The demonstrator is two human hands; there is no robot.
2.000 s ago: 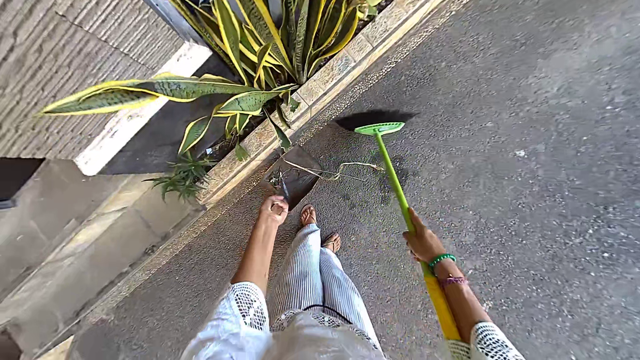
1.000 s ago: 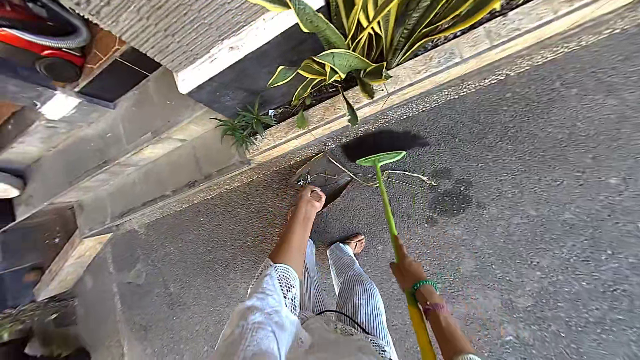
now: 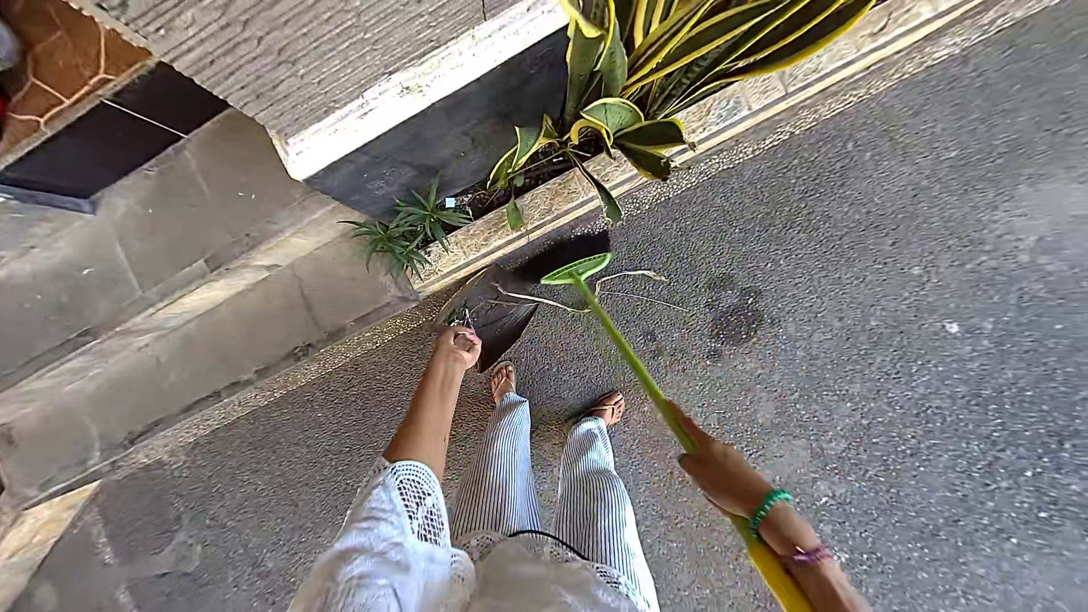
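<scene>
My left hand (image 3: 460, 347) is closed around the handle of a dark dustpan (image 3: 497, 310), which rests on the pavement near the planter curb. My right hand (image 3: 722, 467) grips the green and yellow pole of a broom (image 3: 627, 353). The broom's green head (image 3: 576, 269) is at the dustpan's open side, with dark bristles (image 3: 568, 249) spread toward the curb. A long, thin dry plant strand (image 3: 544, 300) lies partly over the dustpan's edge and partly on the pavement under the broom. Whatever else is in the dustpan is hard to tell.
A raised planter with a stone curb (image 3: 544, 204) holds variegated snake plants (image 3: 680, 59) and a small spiky plant (image 3: 412, 225). Stone steps (image 3: 221, 331) rise at the left. A dark damp patch (image 3: 735, 314) marks the pavement, and my sandalled feet (image 3: 503, 380) stand close to the dustpan.
The view has shifted toward the steps. The broom head and dustpan have come closer together, and the strand now reaches over the dustpan's edge. Both hands keep their holds.
</scene>
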